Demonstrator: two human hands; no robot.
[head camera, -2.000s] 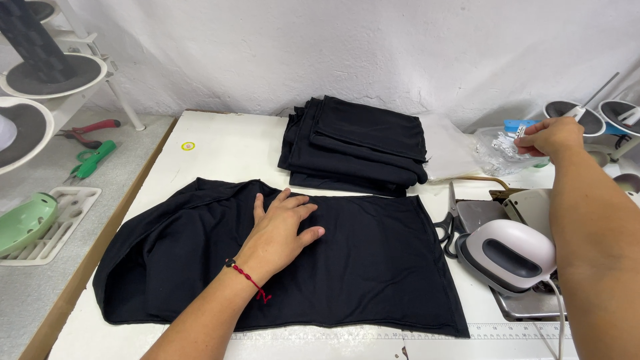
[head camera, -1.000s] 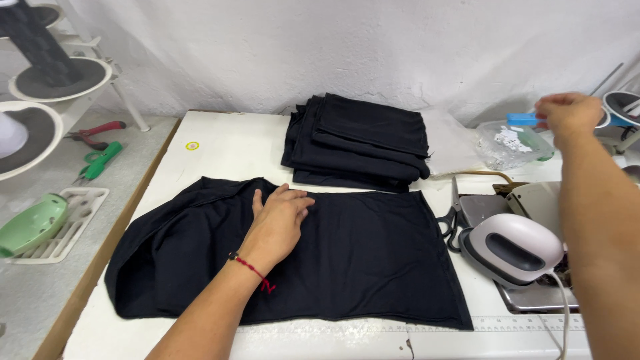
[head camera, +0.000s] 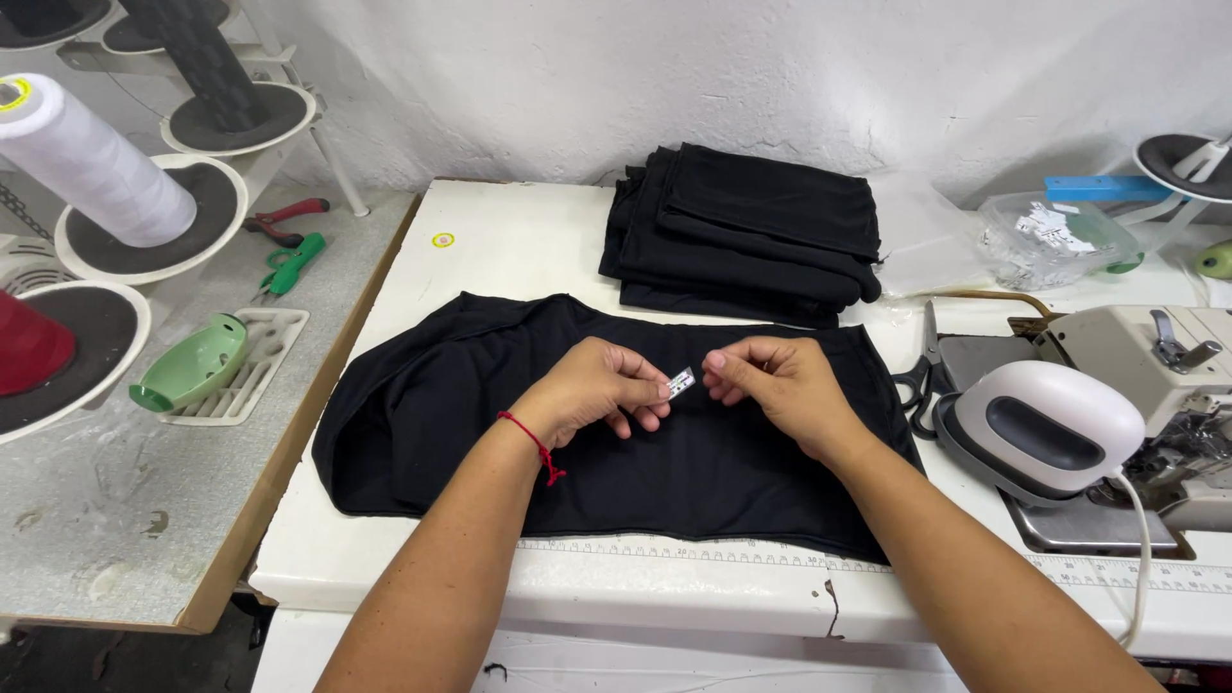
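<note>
A folded piece of black fabric (head camera: 616, 452) lies across the white table, its left end slightly gaping. Above it my left hand (head camera: 606, 390), with a red cord bracelet at the wrist, pinches a small white printed label (head camera: 680, 382) between thumb and fingers. My right hand (head camera: 770, 385) is just to the right of the label, thumb and index finger close together; whether anything is between them cannot be told. A stack of folded black fabric (head camera: 751, 231) sits behind. To the back right is a clear plastic container (head camera: 1054, 241) of small white labels.
At the right stand a small white heat press (head camera: 1049, 428), black-handled scissors (head camera: 926, 375) and a sewing machine (head camera: 1136, 356). A ruler tape (head camera: 693, 551) runs along the table's front. On the left side table are green thread snips (head camera: 294, 265), red-handled pliers (head camera: 289, 221), a green dish (head camera: 197, 364) and thread cones (head camera: 106, 164).
My right hand has come from the label container at the back right to over the black fabric. My left hand has lifted off the fabric and now holds a small label.
</note>
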